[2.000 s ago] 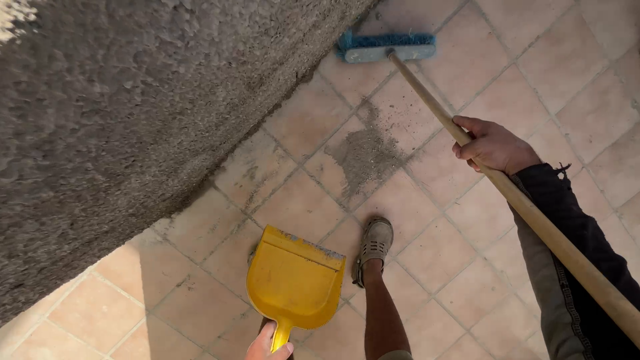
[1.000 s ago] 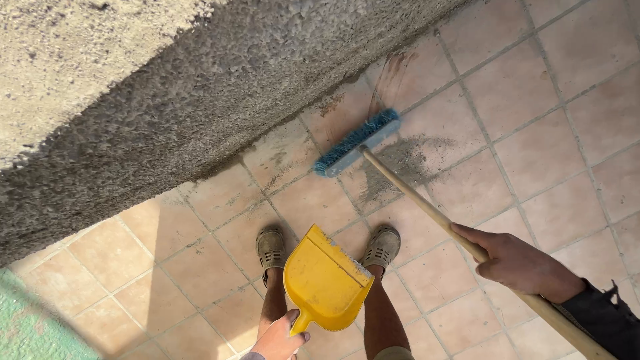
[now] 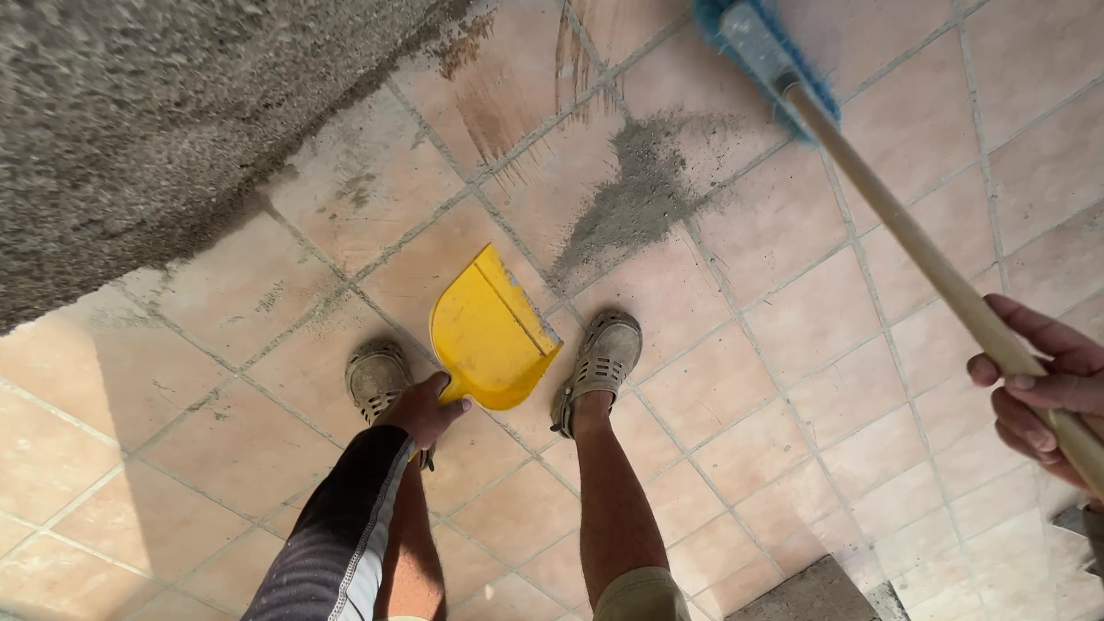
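My left hand (image 3: 424, 412) grips the short handle of a yellow plastic dustpan (image 3: 487, 332), which is between my two shoes with its edge facing up and right. At the right edge my right hand (image 3: 1039, 392) is closed around the wooden handle (image 3: 906, 237) of a push broom. The broom's blue bristle head (image 3: 768, 65) is at the top, right of a grey pile of debris (image 3: 634, 194) on the tiles. The pile lies beyond the dustpan's edge, apart from it.
A rough grey textured wall (image 3: 164, 121) runs along the upper left. My feet stand in worn clogs (image 3: 604, 358) on the square floor tiles (image 3: 759, 388). Brown smears (image 3: 492, 116) mark the tiles near the wall. A grey slab (image 3: 815, 595) lies at the bottom right.
The broom head has moved from the left side of the debris pile, near the wall, to its right side. The dustpan remains in my left hand.
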